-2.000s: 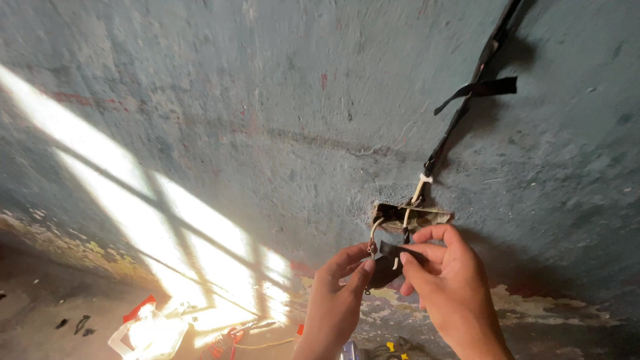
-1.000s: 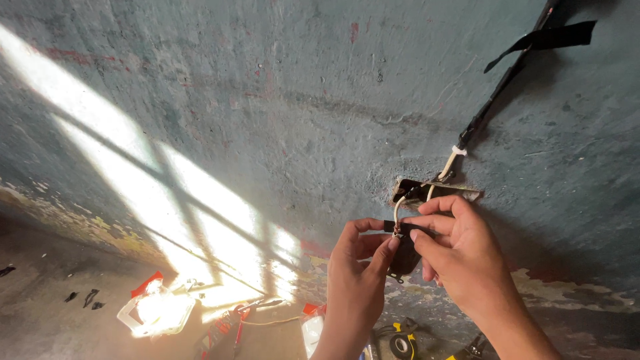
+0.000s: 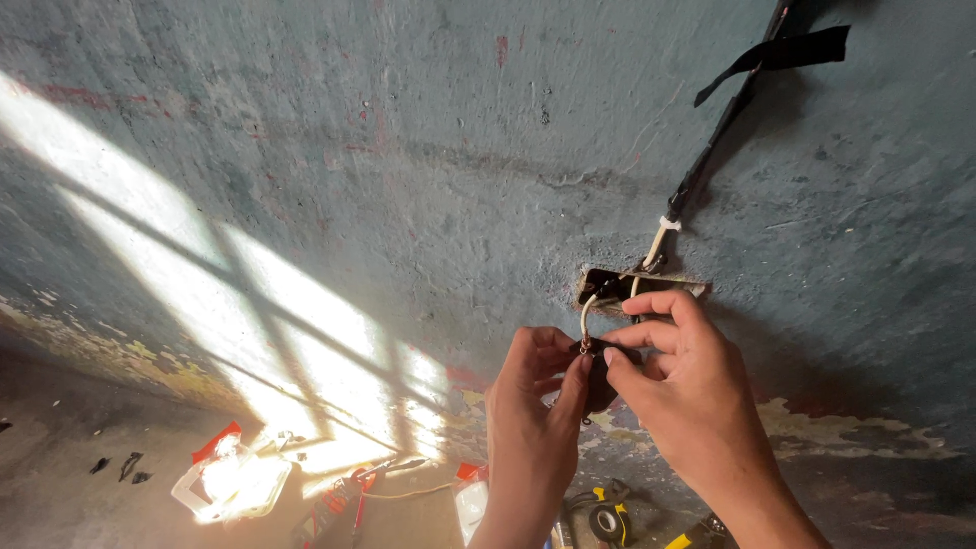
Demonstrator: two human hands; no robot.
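Note:
Both hands meet at a small dark electrical fitting [image 3: 602, 389] just below a recessed wall box [image 3: 610, 284]. My left hand [image 3: 537, 404] pinches its left edge, thumb beside the bare copper end of a white wire [image 3: 585, 316]. My right hand [image 3: 671, 366] grips the fitting's upper right side between thumb and index finger, its other fingers raised near the box. Another white wire [image 3: 654, 244] comes down into the box from a black-taped cable [image 3: 709, 152], which has a loose strip of black tape [image 3: 801, 53]. The fitting's lower part is partly hidden by the fingers.
On the floor below lie a roll of black tape [image 3: 606, 522], yellow-and-black handled tools [image 3: 690, 534], a white package [image 3: 471, 507], a red-handled tool [image 3: 358, 507] and a sunlit white plastic container [image 3: 236, 484]. Dark scraps [image 3: 131, 465] lie at the left. Sunlight crosses the blue wall.
Both hands stay on the fitting below the wall box, with small shifts of the fingers. The dark piece that stood up between the fingertips two seconds ago now sits lower. The view has shifted slightly.

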